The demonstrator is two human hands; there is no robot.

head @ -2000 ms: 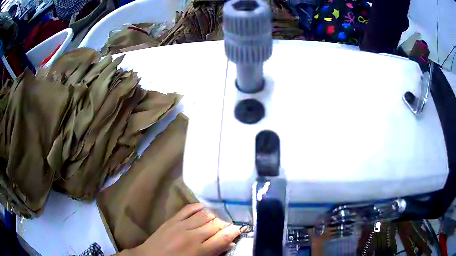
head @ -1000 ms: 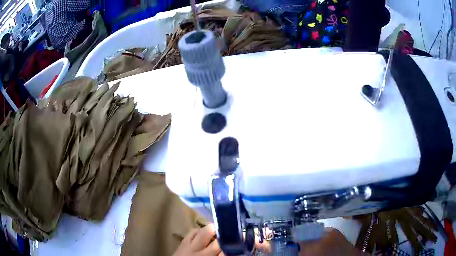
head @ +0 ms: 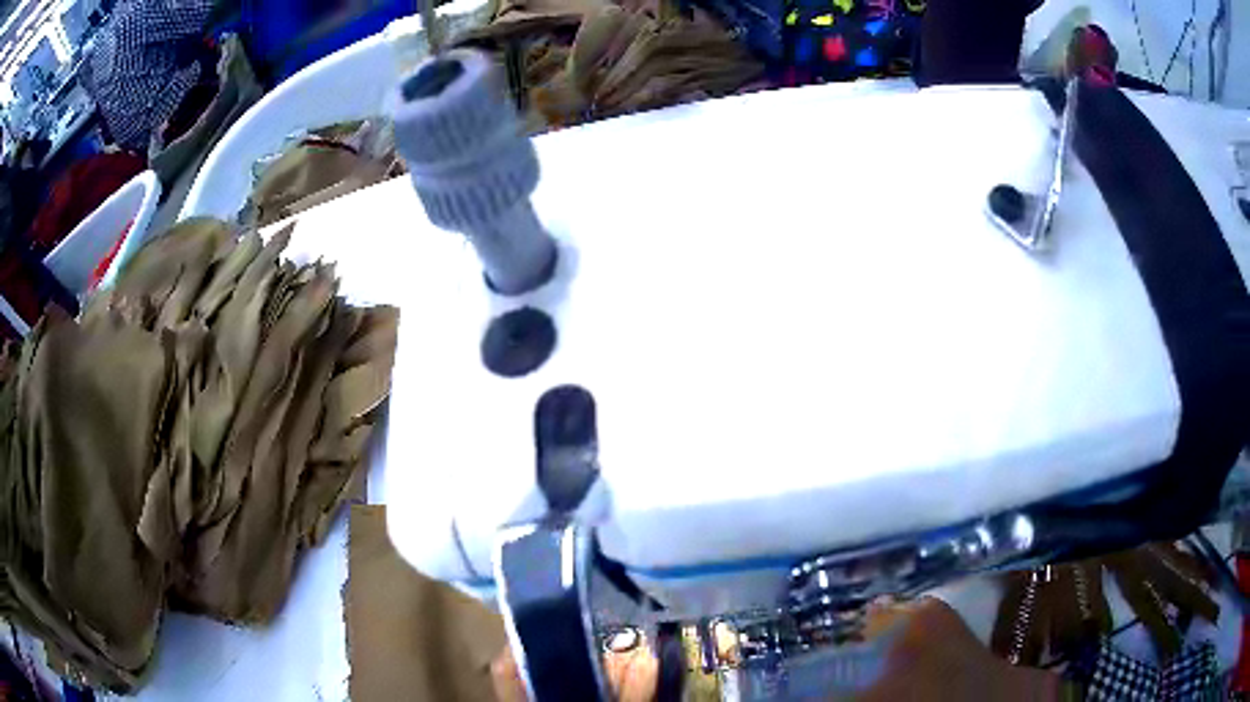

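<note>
The white sewing machine head (head: 823, 316) fills the middle, with its ribbed grey knob (head: 466, 158) on top and its shiny lever guard (head: 548, 603) at the left end. A flat brown fabric panel (head: 411, 617) lies at the head's lower left and runs under it. Small bits of my left hand (head: 514, 679) show at the bottom edge by the guard; its fingers are mostly hidden. My right hand (head: 932, 658) is partly visible below the tension parts, cut off by the edge. The needle and presser foot are hidden.
A ruffled heap of brown panels (head: 178, 439) lies left on the white table (head: 261, 665). Behind the machine is a white tub (head: 274, 117) of brown pieces. Brown zippers (head: 1056, 610) fan out at the lower right, beside checked cloth (head: 1165, 672). A black band (head: 1179, 288) wraps the arm.
The view has shifted, so the machine head sits further left. The brown panel shows less and lies nearer the bottom edge. My left hand, clearly visible earlier, is now almost hidden.
</note>
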